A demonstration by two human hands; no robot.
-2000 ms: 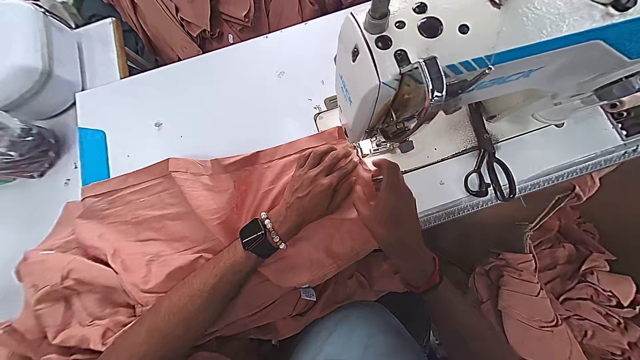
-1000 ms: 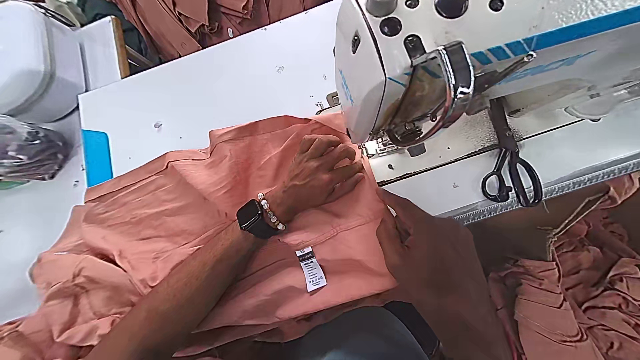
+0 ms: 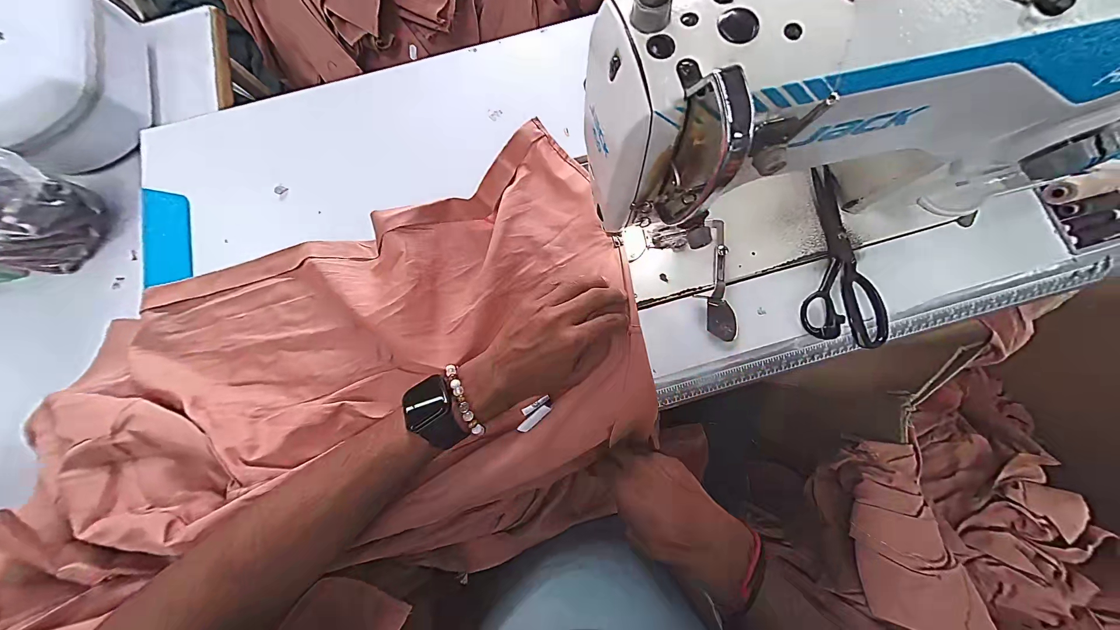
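Note:
A salmon-pink garment spreads over the white machine table, its right edge running under the needle area of a Jack sewing machine. My left hand, with a smartwatch and beaded bracelet at the wrist, lies flat on the cloth, just below the presser foot. At the table's front edge, my right hand pinches the garment's lower right edge; its fingertips are partly hidden by cloth. A small white label shows on the fabric beside my left hand.
Black-handled scissors lie on the machine bed, right of the needle. A measuring tape runs along the front edge. Salmon cloth pieces are heaped at lower right, more cloth behind the table. A plastic bag sits at far left.
My right hand has moved down along the garment's edge, away from the needle. My left hand has shifted down with the cloth, and the fabric's far corner now stands up beside the machine head.

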